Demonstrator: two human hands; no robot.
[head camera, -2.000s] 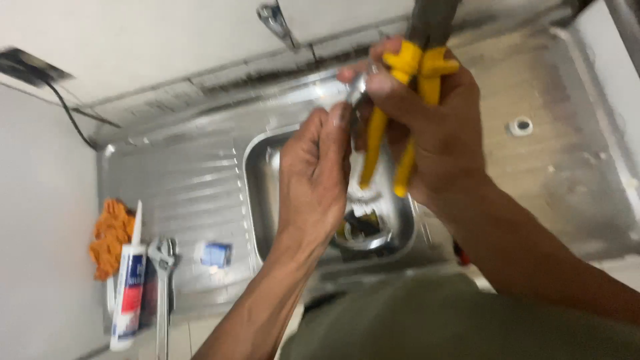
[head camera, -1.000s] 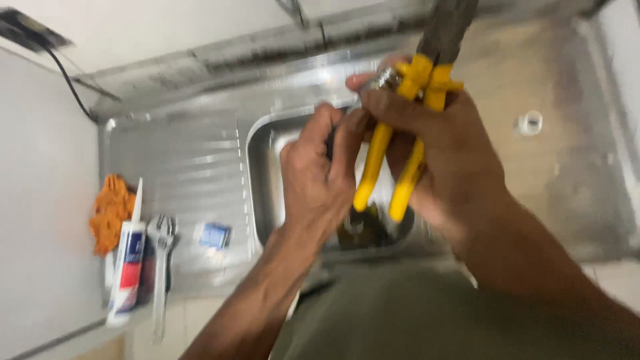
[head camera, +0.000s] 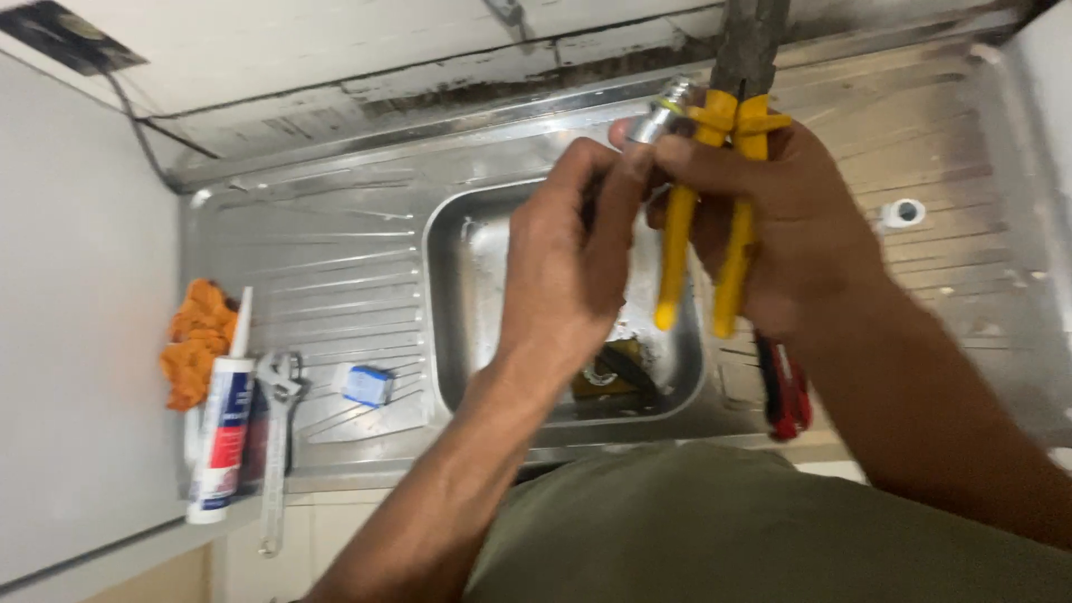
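Yellow-handled pliers lie across the palm of my right hand, jaws pointing up and away. The same hand's thumb and a finger pinch a chrome threaded fitting, which shows a yellow-green band near its upper end. My left hand has its thumb and index finger on the lower end of that fitting. Both hands are above the steel sink bowl. Whether the left hand's curled fingers hold anything more is hidden.
Left on the drainboard are an orange cloth, a sealant cartridge, an adjustable wrench and a small blue-and-white packet. A red-and-black tool lies right of the bowl, a small white round part farther right. Dark debris sits in the bowl.
The fitting shows more fully above the fingertips than before. Both hands stay close together on it, and the pliers remain in the right hand.
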